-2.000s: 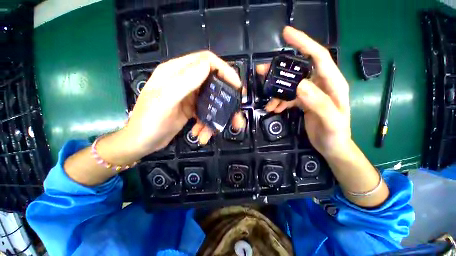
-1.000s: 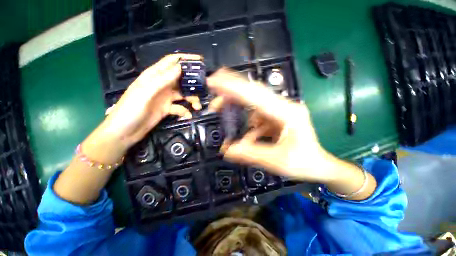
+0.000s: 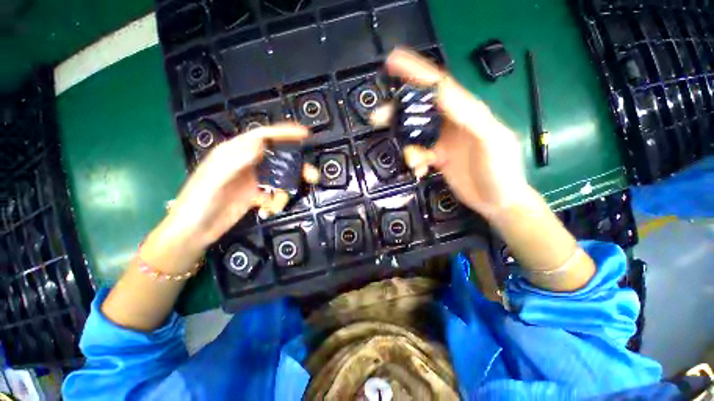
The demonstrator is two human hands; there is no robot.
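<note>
My left hand (image 3: pixel 223 184) holds a black watch body (image 3: pixel 282 169) by its edges, its screen up with blurred light marks. My right hand (image 3: pixel 477 145) holds a second watch body (image 3: pixel 418 116), its screen showing slanted white lines, blurred. Both are above the black blister tray (image 3: pixel 297 51). In the tray several watch bodies lie with their round ringed sensor windows up, one of them (image 3: pixel 350 233) in the front row. My hands and the held watches hide some pockets.
A single small black watch unit (image 3: pixel 494 59) lies on the green surface (image 3: pixel 117 176) right of the tray, beside a thin black pen (image 3: pixel 538 110). Black gridded trays stand at left (image 3: pixel 35 211) and right (image 3: pixel 658 86). Another dark tray is at lower right.
My hands have moved apart since one second ago; the right hand went up and right with its watch, the left slightly down. The view has shifted, and more tray watches show between the hands.
</note>
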